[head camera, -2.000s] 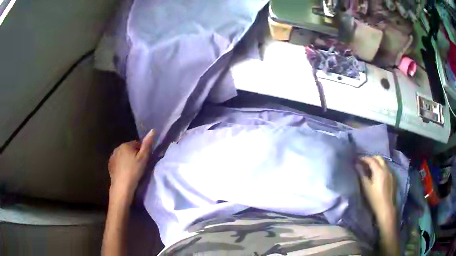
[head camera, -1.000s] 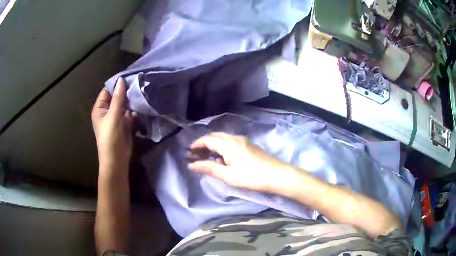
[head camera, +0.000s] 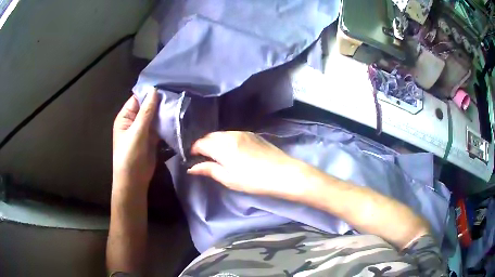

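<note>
A light purple fabric panel (head camera: pixel 233 57) hangs from the left part of the white machine table. My left hand (head camera: pixel 135 127) holds its lower corner between thumb and fingers, with a folded edge showing a pale seam (head camera: pixel 182 127) beside it. My right hand (head camera: pixel 228 159) is just right of that seam, fingers curled and thumb apart from them. A dark thing shows between its fingers, too unclear to name. More of the same cloth (head camera: pixel 325 157) lies over my lap, under my right forearm.
The overlock machine (head camera: pixel 374 27) stands at the upper right on the white table (head camera: pixel 347 92). Purple thread trimmings (head camera: pixel 393 86) and a pink-red cup or spool (head camera: pixel 461 99) are near it. An orange-red box (head camera: pixel 462 222) is at the right. A dark cable (head camera: pixel 65 92) runs at the left.
My left hand has risen and now grips the panel's corner. My right hand has crossed from the right side of the lap cloth to near the seam. The view has shifted slightly.
</note>
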